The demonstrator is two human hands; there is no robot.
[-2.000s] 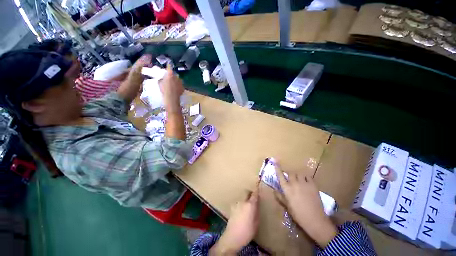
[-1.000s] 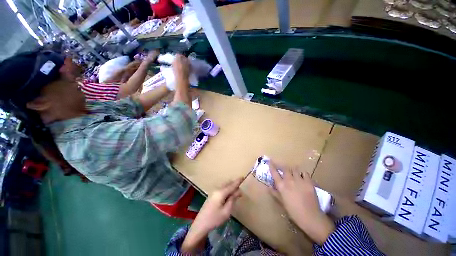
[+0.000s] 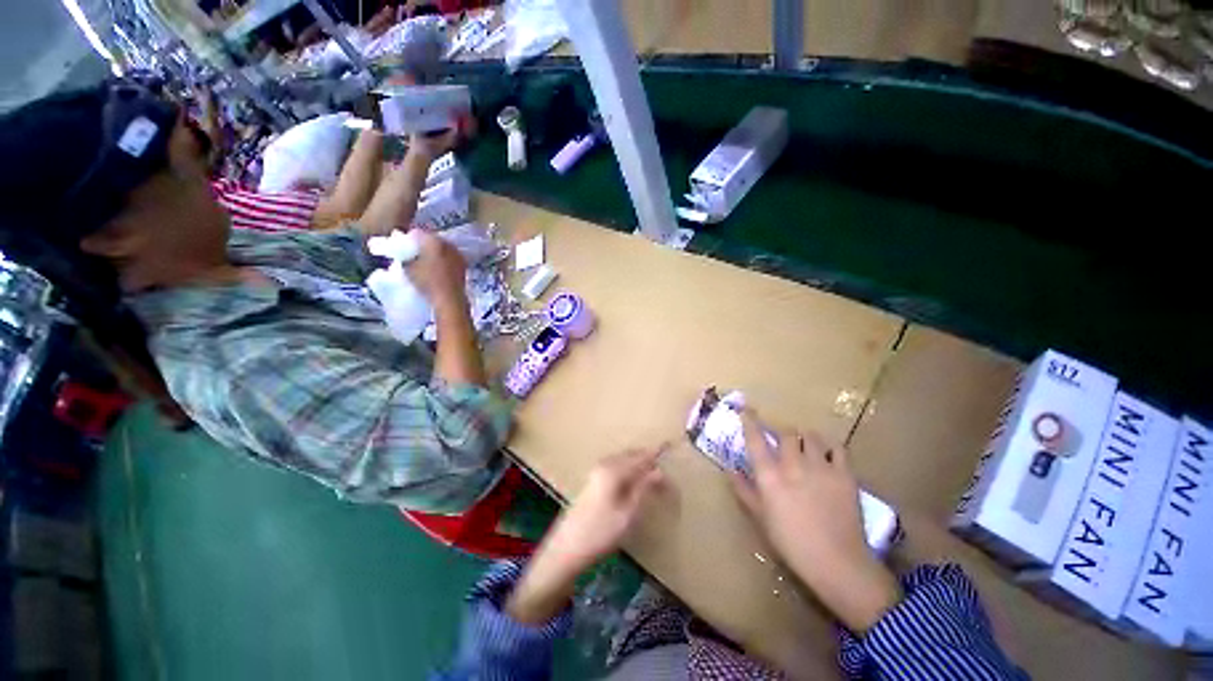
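Note:
A small white item with printed marks and a dark end (image 3: 720, 428) lies on the cardboard-covered bench (image 3: 745, 333). My right hand (image 3: 804, 512) rests over it, with fingers on its near side. A rounded white end (image 3: 878, 522) shows beyond that hand; whether it belongs to the same item is hidden. My left hand (image 3: 615, 495) is left of it, fingers pinched around a thin tool, whose shaft points toward the dark end. The tool is small and blurred.
MINI FAN boxes (image 3: 1044, 466) stand at the right. An open box (image 3: 740, 162) lies on the green belt (image 3: 918, 226). A lilac fan (image 3: 548, 349) lies beside the neighbour (image 3: 319, 386), who holds white plastic (image 3: 399, 286). A white post (image 3: 623, 127) rises at the bench's far edge. Tiny bits (image 3: 772, 572) lie near me.
My left hand moved away from the item, then slightly back toward it. My right hand stays on the item. The belt box shifted left, and the neighbour's hands moved.

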